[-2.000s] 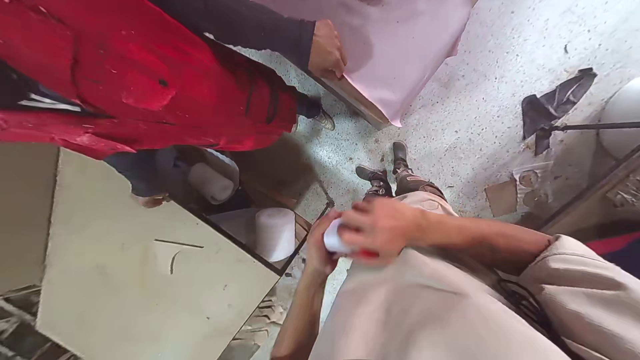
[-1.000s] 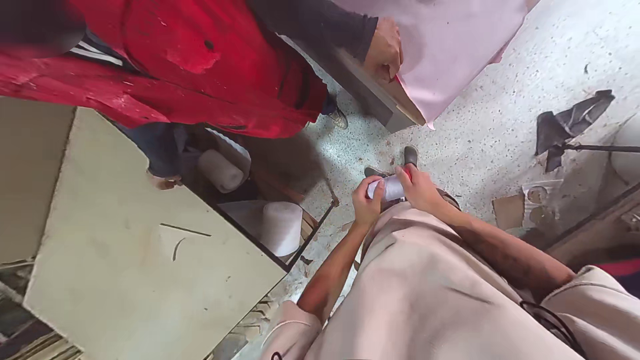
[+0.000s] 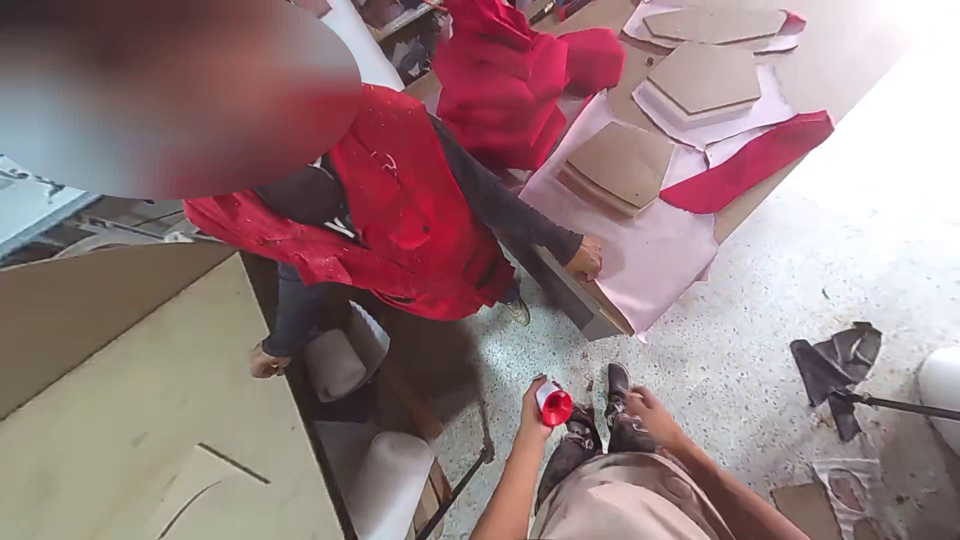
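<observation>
My left hand (image 3: 534,409) is closed around a small white cylinder with a red, funnel-like end (image 3: 556,408), which faces up toward the camera. It is held low over the floor, near my dark shoes. To its right, my right hand (image 3: 649,414) hangs above my other shoe, apart from the cylinder, with its fingers curled. Whether anything is between those fingers cannot be made out. A beige garment (image 3: 630,495) covers my lap below both hands.
A person in a red garment (image 3: 405,217) stands ahead, touching two tables. Pink fabric (image 3: 637,277), shaped board pieces (image 3: 622,161) and red fabric (image 3: 502,82) lie ahead. A pale board (image 3: 150,405) is at left, beside white rolls (image 3: 394,480). Dark cloth (image 3: 836,367) lies on the floor.
Both my hands were together at the white cylinder; now the right hand is apart from it and the left hand holds it alone. The view has tilted up, showing more of the table ahead.
</observation>
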